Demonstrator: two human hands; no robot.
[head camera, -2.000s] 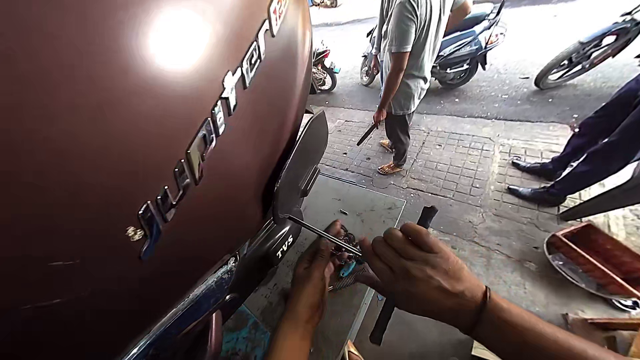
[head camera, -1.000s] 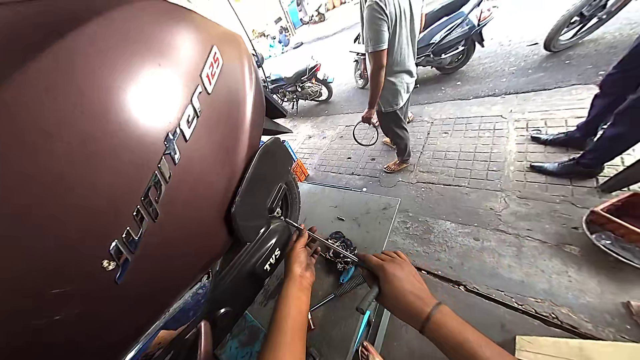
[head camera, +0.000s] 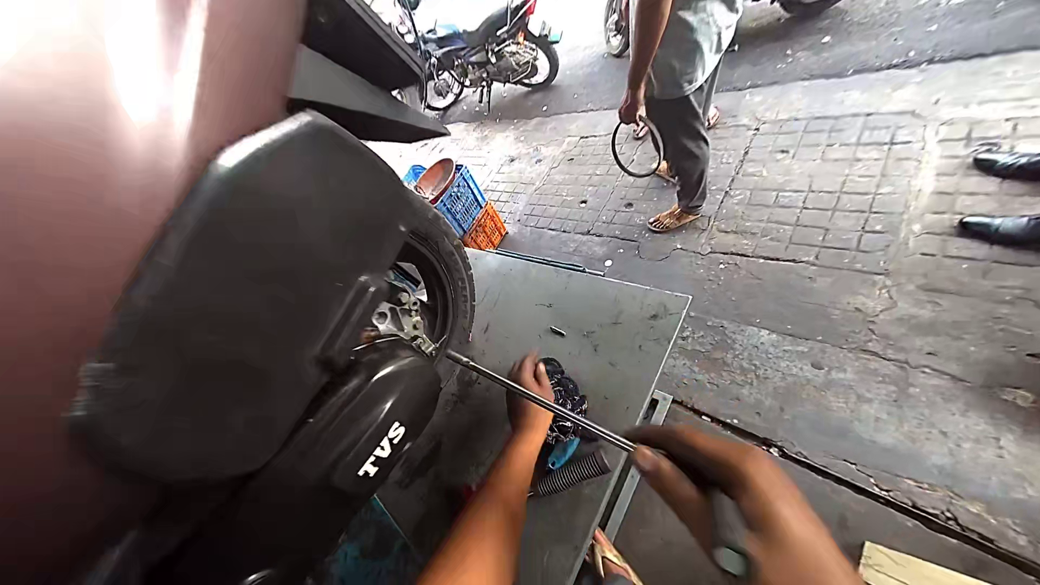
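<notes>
My right hand (head camera: 731, 496), blurred, grips the handle end of a long steel T-handle or bar tool (head camera: 544, 400). Its far tip reaches the area beside the scooter's rear wheel (head camera: 455, 284), near a metal bracket (head camera: 406, 318). Behind the rod, my left hand (head camera: 532, 394) is at a dark cloth-like bundle (head camera: 566, 398) on the metal platform; whether its fingers grip anything is hidden. A black TVS-marked cover (head camera: 390, 422) lies left of my left hand, below a large black panel (head camera: 260, 301). A ribbed spring or hose (head camera: 573, 474) rests below the bundle, beside a blue item (head camera: 563, 452).
The metal platform (head camera: 601, 317) carries a small dark piece (head camera: 557, 331). Beyond its far edge stand blue (head camera: 461, 199) and orange crates (head camera: 486, 227). A person (head camera: 682, 106) holding a black ring stands on the pavement; another person's shoes (head camera: 1003, 230) are at right. Motorcycles (head camera: 504, 53) stand behind.
My left hand has moved away from the rod's far tip to the dark bundle. My right hand stays on the tool. The view has moved closer to the wheel.
</notes>
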